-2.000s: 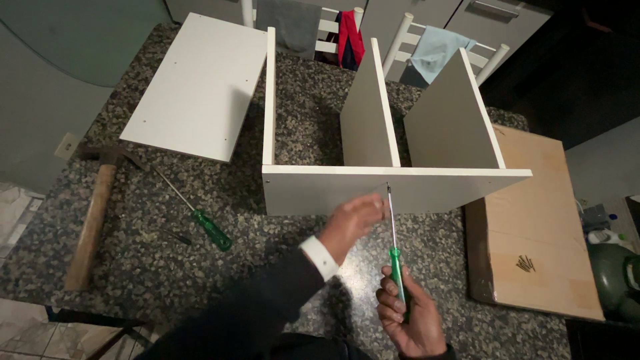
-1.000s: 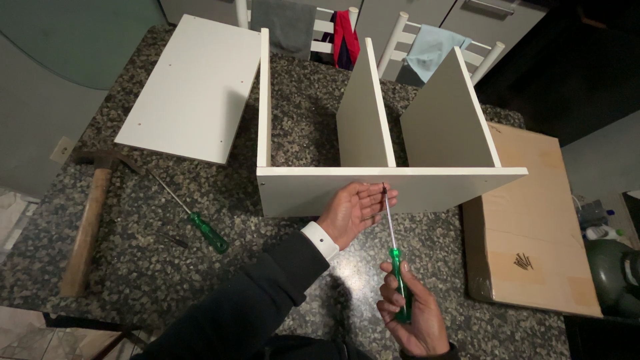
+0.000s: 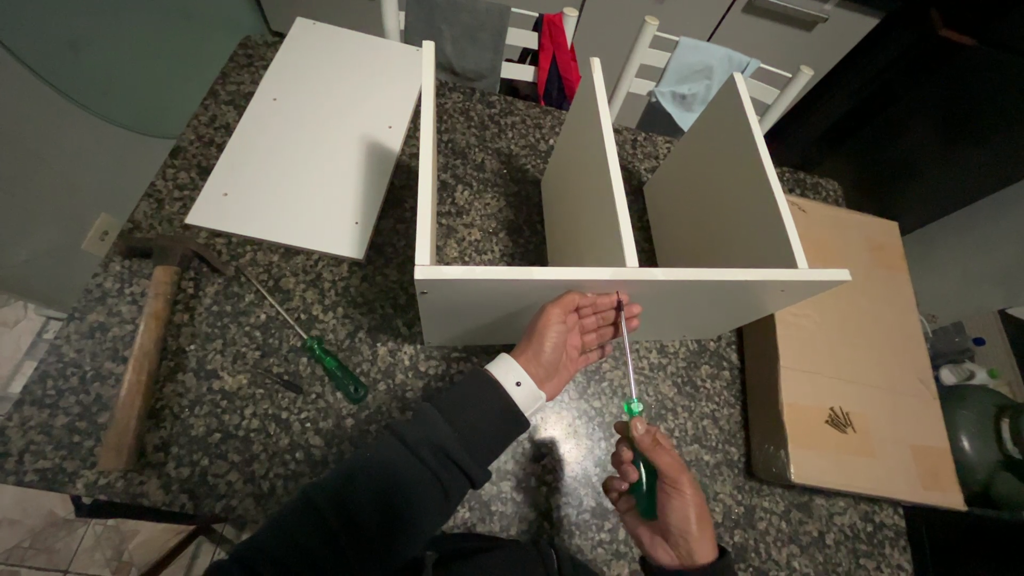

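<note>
My right hand point(image 3: 660, 488) grips the green handle of a screwdriver point(image 3: 629, 360), whose shaft points away from me. Its tip meets a small dark screw point(image 3: 618, 298) at the outer face of a white board point(image 3: 704, 308), near the foot of the middle upright panel point(image 3: 596, 168). Beside the tip, my left hand point(image 3: 568, 340) is palm up, fingers extended behind the shaft and close to the board; whether its fingertips touch the screw cannot be told. Three white panels stand up from the far side of this board, the left one point(image 3: 428, 160) at its end.
On the granite tabletop point(image 3: 384, 456) lie a loose white panel point(image 3: 320, 136), a claw hammer point(image 3: 144, 360), a second green-handled screwdriver point(image 3: 336, 370) and a small dark pointed item point(image 3: 280, 382). A cardboard box point(image 3: 864, 352) with a pile of screws point(image 3: 838, 420) is at right. Chairs with cloths stand behind.
My left hand has moved from left of the screwdriver to its tip, and its fingers have opened out behind the shaft. My right hand keeps its hold on the handle.
</note>
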